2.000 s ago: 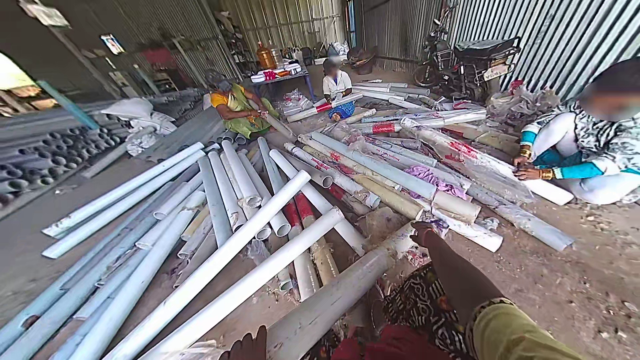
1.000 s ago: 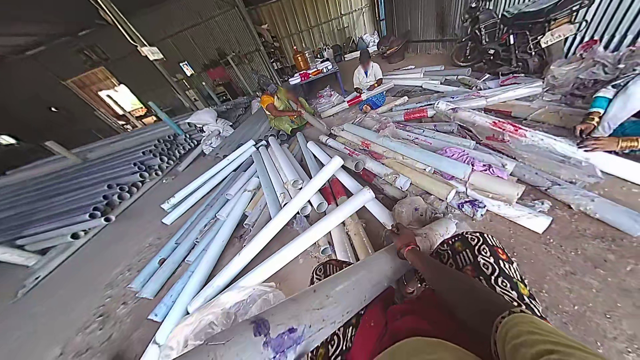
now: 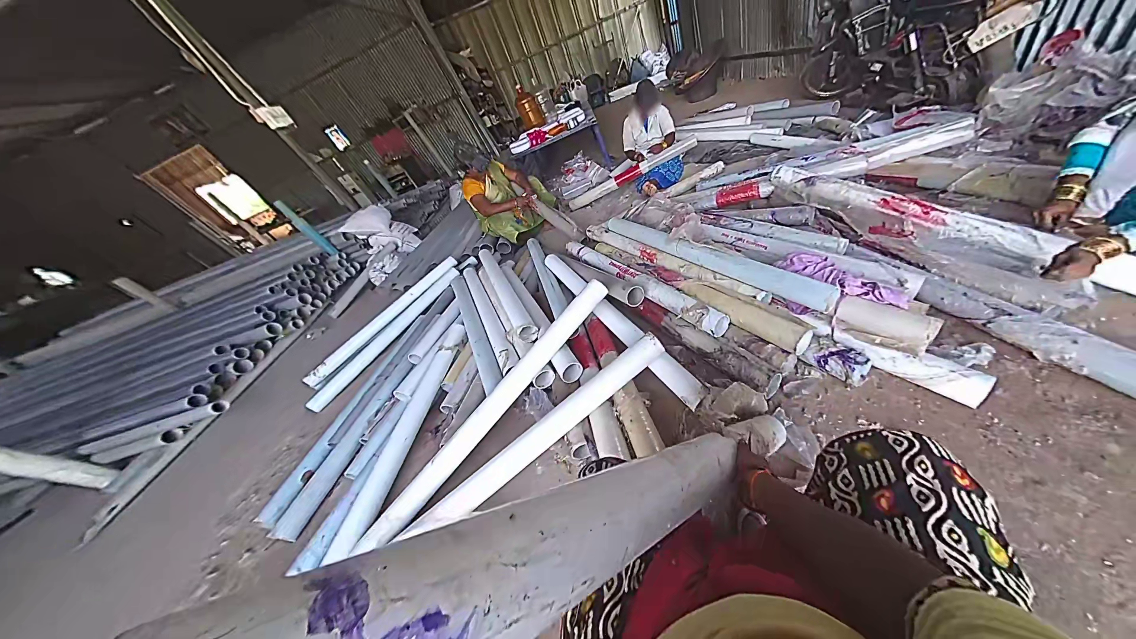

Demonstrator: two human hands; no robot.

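Observation:
A wide grey plastic pipe (image 3: 532, 550) with purple stains lies across my lap, from the lower left up to the right. My right hand (image 3: 753, 479) grips its right end, the fingers mostly hidden behind the pipe. My left hand is out of view. Just beyond the pipe, white and pale blue plastic pipes (image 3: 497, 399) lie in a fanned, overlapping heap on the floor. To the right of it, more pipes (image 3: 728, 257) are piled, several in clear plastic wrap with red print. A crumpled clear wrap (image 3: 790, 439) touches the floor near my right hand.
Grey pipes (image 3: 160, 355) are stacked at the left. A person in green and yellow (image 3: 501, 200) and another in white (image 3: 648, 133) sit behind the heap, each holding a pipe. Another person's hands (image 3: 1074, 240) rest by wrapped pipes at right. A table (image 3: 559, 133) and motorcycle (image 3: 896, 53) stand behind.
My left hand, seen at the lower edge two seconds ago, has gone out of view. The grey pipe now lies more across my lap, its purple stains showing. The view has swung left.

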